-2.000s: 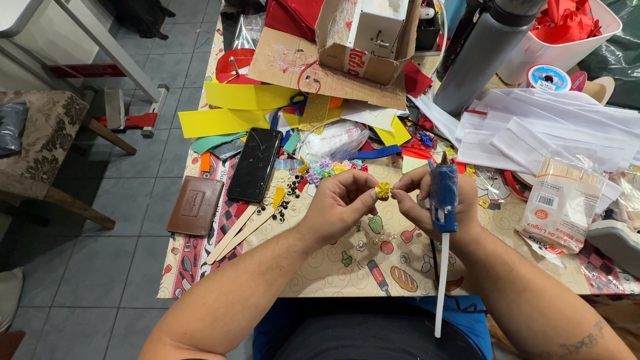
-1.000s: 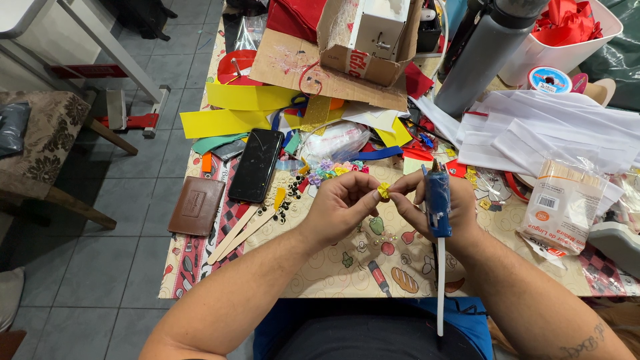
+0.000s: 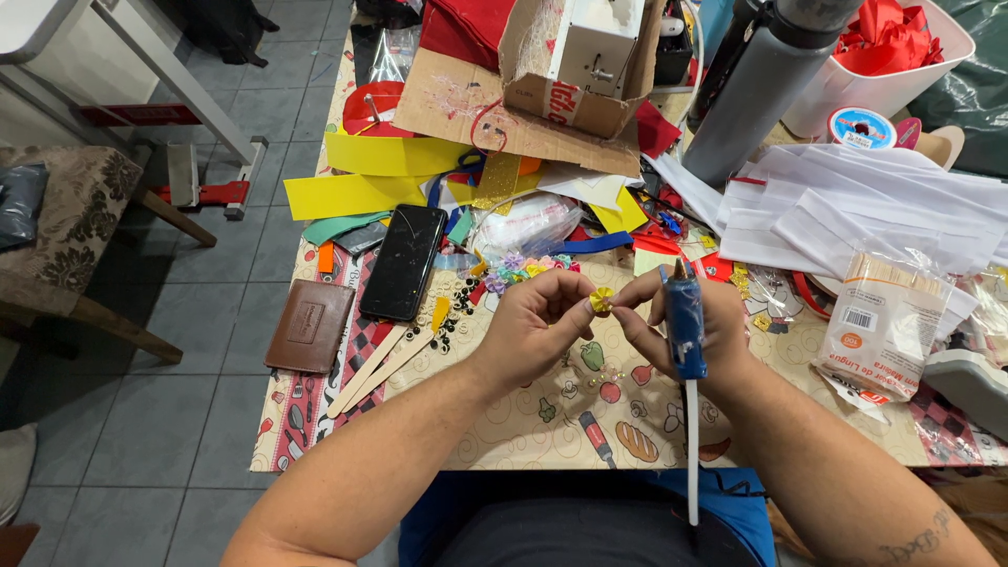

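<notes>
My left hand [image 3: 543, 323] pinches a small yellow ruffled flower [image 3: 602, 299] between thumb and forefinger. My right hand [image 3: 685, 323] touches the flower's right edge with its fingertips and also holds a blue hot glue gun [image 3: 683, 323], nozzle pointing away from me and a white glue stick [image 3: 692, 457] sticking out toward me. Just beyond my left hand lies a cluster of small pastel flowers [image 3: 524, 269]. Black beads [image 3: 445, 339] are scattered to its left, beside wooden craft sticks [image 3: 386, 370]. Clear beads [image 3: 606, 376] rest on the printed tablecloth below the flower.
A smartphone [image 3: 404, 262] and brown wallet [image 3: 310, 325] lie at the left. Yellow strips [image 3: 354, 197] and a cardboard box [image 3: 583, 71] are farther back. At the right are a grey bottle [image 3: 760, 90], white fabric [image 3: 874, 213], a bag of wooden sticks [image 3: 882, 323] and a ribbon spool [image 3: 861, 130].
</notes>
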